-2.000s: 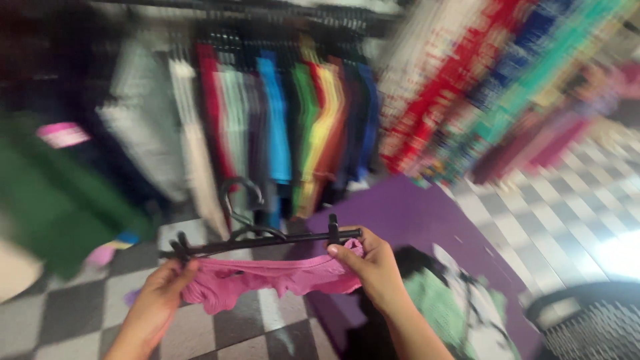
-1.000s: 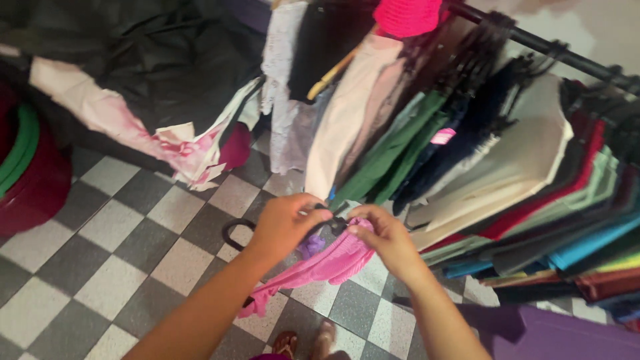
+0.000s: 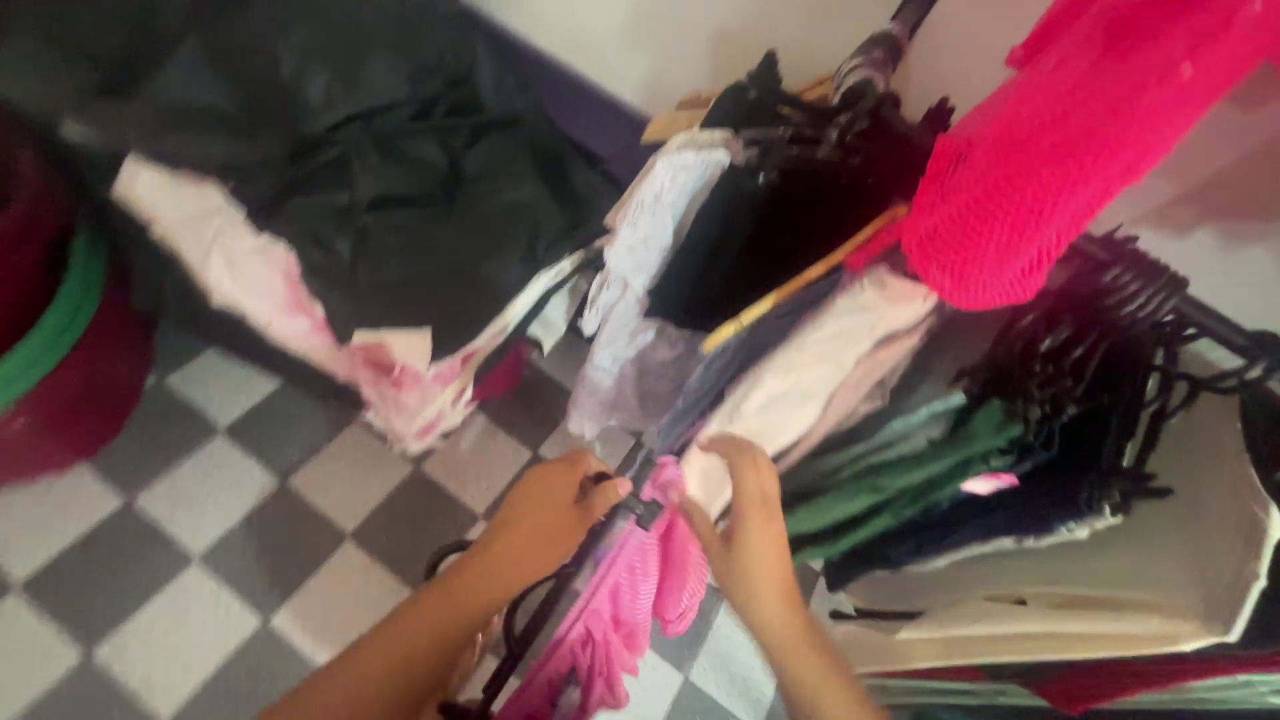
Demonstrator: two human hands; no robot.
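Note:
A black clip hanger (image 3: 545, 620) slants through the lower middle, its hook toward the left. My left hand (image 3: 555, 510) pinches the hanger's upper end beside a clip. Along the bar hangs a pink ribbed garment (image 3: 620, 590), partly bunched. My right hand (image 3: 735, 510) has thumb and fingers at the garment's upper corner, next to that clip; the grip itself is partly hidden. The hanger's lower end runs toward the bottom edge, beside my left forearm.
Clothes on black hangers, with a cream garment (image 3: 820, 370) and green cloth (image 3: 900, 480), fill a rail (image 3: 1220, 325) at right. A bright pink knit item (image 3: 1040, 190) hangs above. Black sheeting (image 3: 400, 200), a pink-stained cloth strip (image 3: 250, 260) and a dark red tub (image 3: 80, 420) are at left.
The view has swung from the purple surface to the rail's other end. My hands have moved from the hanger's two ends to one clip end, and the hanger has turned from level to steeply slanted.

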